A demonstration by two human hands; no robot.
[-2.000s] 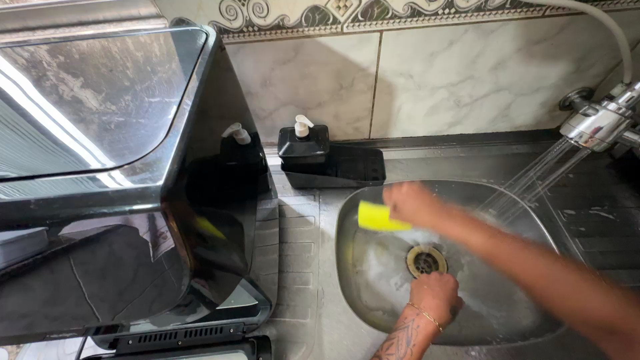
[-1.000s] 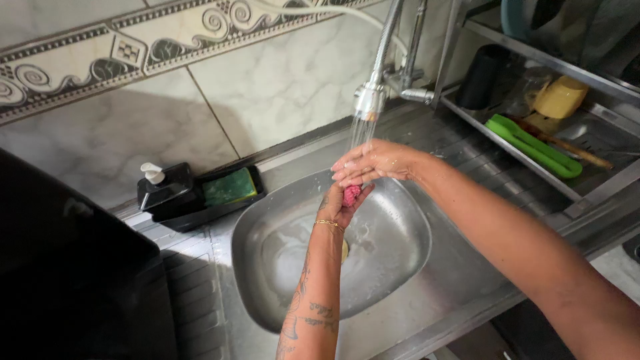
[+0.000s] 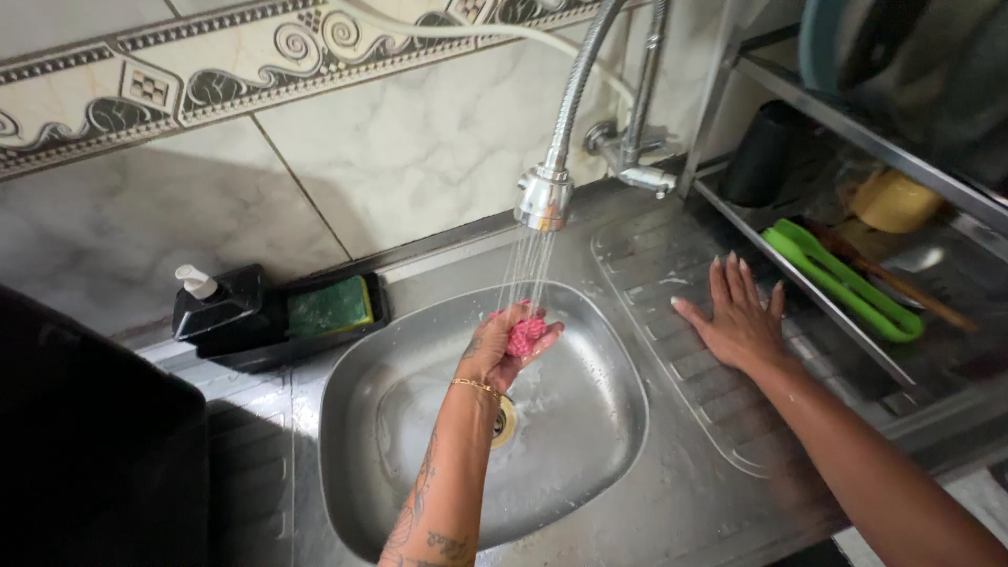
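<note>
Water runs from the chrome faucet head [image 3: 545, 197] onto my left hand [image 3: 504, 346], which holds a crumpled pink cloth [image 3: 525, 334] above the stainless steel sink [image 3: 551, 488]. The sink drain [image 3: 504, 422] lies partly behind my left wrist. My right hand [image 3: 740, 319] is spread, palm down and holding nothing, over the ribbed drainboard right of the sink. A green and yellow sponge [image 3: 329, 306] lies in the black holder beside the black soap dispenser [image 3: 220, 295] with a white pump.
A metal dish rack [image 3: 819, 307] at the right holds green tongs [image 3: 843, 279], a yellow cup [image 3: 896, 201] and a black container [image 3: 764, 153]. A large black object [image 3: 94, 441] stands at the left. Behind the sink, a pale hose [image 3: 472, 30] runs along the tiled wall.
The sponge, in my hand two seconds ago, lies in the holder. My right hand has moved from beside my left, under the water, to the drainboard. The view has shifted right.
</note>
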